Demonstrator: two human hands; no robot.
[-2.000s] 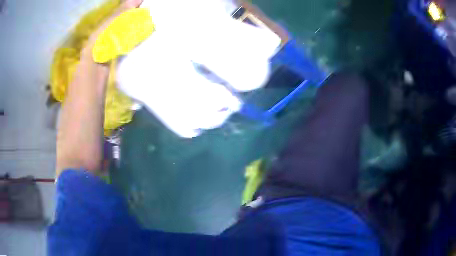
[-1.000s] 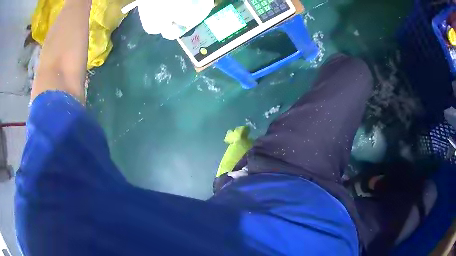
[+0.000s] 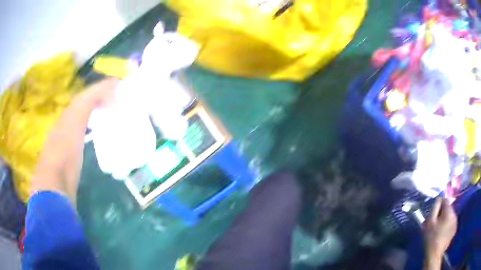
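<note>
A plump white stuffed plush unicorn with a yellow patch is over the digital scale, covering its pan and part of the green-lit display. My left hand is at its left side, fingers mostly hidden by the toy, and holds it. Whether the toy bears on the pan is not clear. At the right edge, a bare hand, seemingly my right hand, is small and blurred beside the heaped plush skins. Its fingertips meet pink and white fabric; its grip is unclear.
The scale sits on a blue plastic stool. A large yellow bag lies beyond it, and more yellow plastic is at the left. A blue crate bears the skins. My thigh is at lower centre.
The view has swung right and up, bringing the large yellow bag, the skins and the hand at right into view. The stuffed toy now shows upright, head included, over the scale.
</note>
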